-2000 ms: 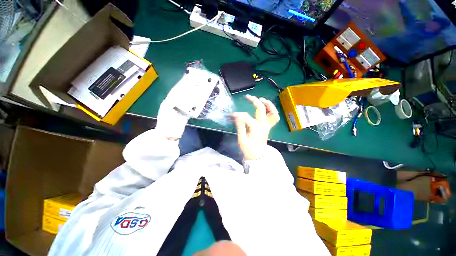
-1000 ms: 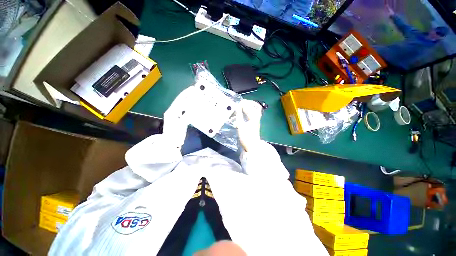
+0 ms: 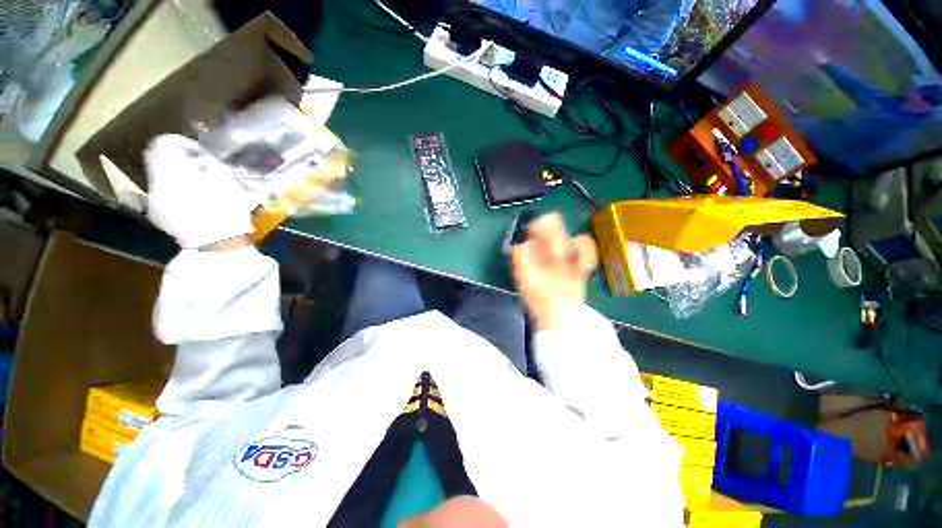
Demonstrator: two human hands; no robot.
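Observation:
My left hand (image 3: 196, 194), in a white glove, is at the left side of the open yellow box (image 3: 271, 222). It holds a shiny clear bag (image 3: 253, 139), blurred, over the box's contents; what is inside is unclear. My bare right hand (image 3: 555, 266) is blurred at the bench's front edge, beside a small dark thing (image 3: 520, 227); whether it grips this is unclear. A bagged remote control (image 3: 439, 184) lies on the green bench between my hands. A flat black receiver (image 3: 513, 174) with leads plugged in lies right of the remote.
A second open yellow box (image 3: 671, 222), with plastic-wrapped contents, stands at right by tape rolls (image 3: 782, 276). Behind are a white power strip (image 3: 496, 72), an orange-red holder (image 3: 742, 139) and screens. Below are stacked yellow boxes (image 3: 694, 449), a blue bin (image 3: 780, 461) and a brown carton (image 3: 72, 320).
My left hand has moved left to the open box with the clear bag. My right hand has let go of the bag and moved right. The remote now lies on the bench; the white plate is no longer clearly visible.

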